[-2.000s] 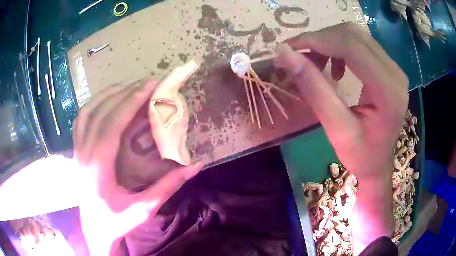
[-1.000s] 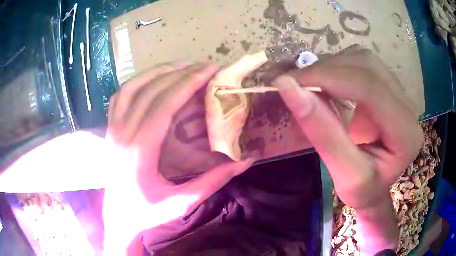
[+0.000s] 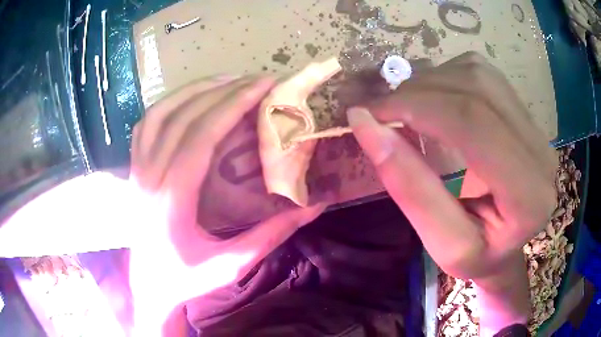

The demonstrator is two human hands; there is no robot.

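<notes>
A tan hollow body part (image 3: 283, 164) with a bent neck-like end and a dark-edged side opening is held over the cardboard mat. My left hand (image 3: 198, 158) holds it between the fingertips at its upper left and the thumb at its lower end. My right hand (image 3: 455, 158) pinches a thin wooden stick (image 3: 326, 133); the stick's tip is at the lower right edge of the opening. A small white glue cup (image 3: 396, 68) stands on the mat, just beyond my right fingers. The spare sticks at the cup are mostly hidden by my right hand.
The stained cardboard mat (image 3: 217, 49) lies on the dark green table. A small shiny metal piece (image 3: 182, 25) is at its upper left. Thin white sticks (image 3: 104, 52) lie to the left. A tray of small tan pieces (image 3: 557, 230) is at lower right. Strong glare covers the lower left.
The stick has gone from the glue cup to the body part, first at the opening's upper left edge, now at its lower right edge. The body part now turns its opening slightly differently.
</notes>
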